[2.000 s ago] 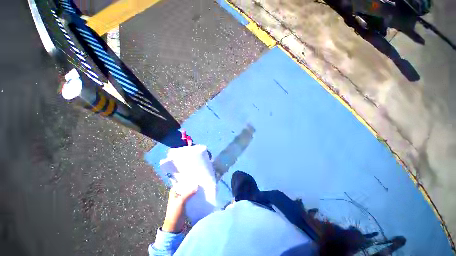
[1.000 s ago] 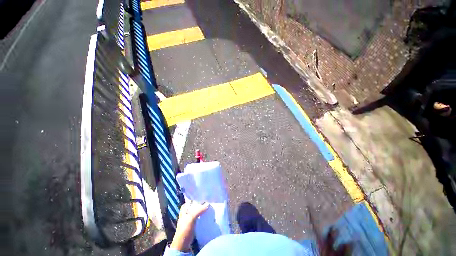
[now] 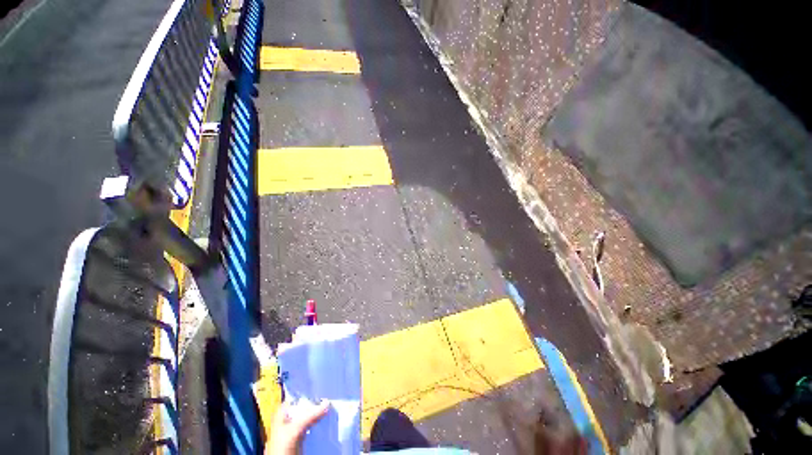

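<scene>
My left hand is at the lower edge of the view, closed around white papers that look folded. The papers stand upright in front of me. The red-pink cap of a bottle shows just beyond their top edge; the rest of the bottle is hidden behind them. My right hand is not in view. A dark shoe shows beside the papers at the bottom edge.
A blue railing and a white-framed metal railing run along the left. Yellow bands cross the asphalt ahead. A curb and tiled pavement are on the right. Dark, unclear objects are at the lower right.
The view has moved forward along the lane, and the blue patch of ground has gone out of view. The left hand still holds the papers, now lower and further left in the picture.
</scene>
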